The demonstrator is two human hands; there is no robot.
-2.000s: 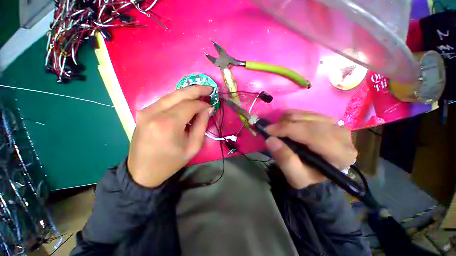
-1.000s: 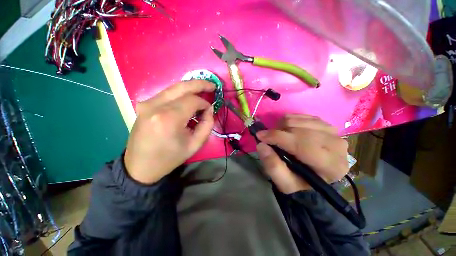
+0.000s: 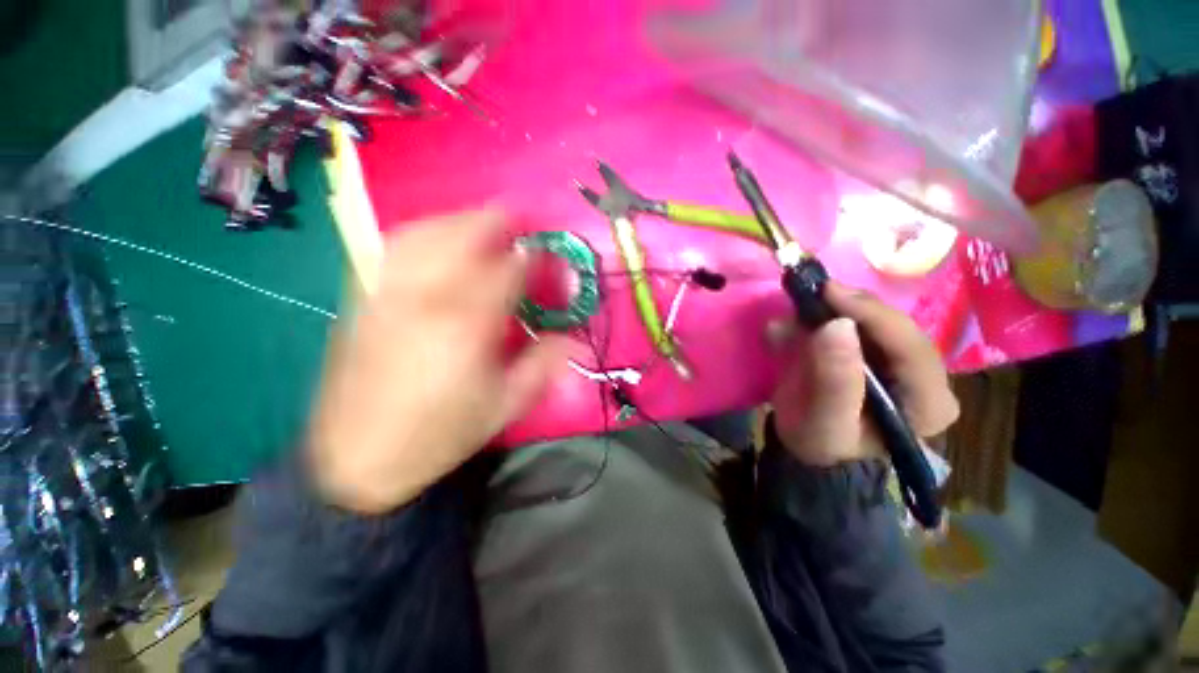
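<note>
My right hand (image 3: 861, 381) holds the black soldering iron (image 3: 822, 296), its metal tip pointing up and away, over the pliers' handle and off the board. The green ring PCB (image 3: 585, 280) lies on the pink-red sheet. My left hand (image 3: 421, 348) is blurred, at the ring's left side, thumb and fingers apart; whether it touches the ring is unclear. Thin dark and white wires run from the ring to small black ends (image 3: 707, 279). Pliers with yellow-green handles (image 3: 654, 302) lie open just right of the ring.
A blurred wire-lead pile (image 3: 283, 112) lies upper left. A clear plastic hood (image 3: 907, 105) hangs upper right, above a pale round dish (image 3: 901, 234). A tin (image 3: 1098, 243) and black box (image 3: 1164, 164) stand at right. Silvery-blue tangle (image 3: 79, 487) is far left.
My right hand has drawn the iron's tip away from the ring and turned it upward. My left fingers have opened and moved off the ring's face. The whole view has shifted slightly.
</note>
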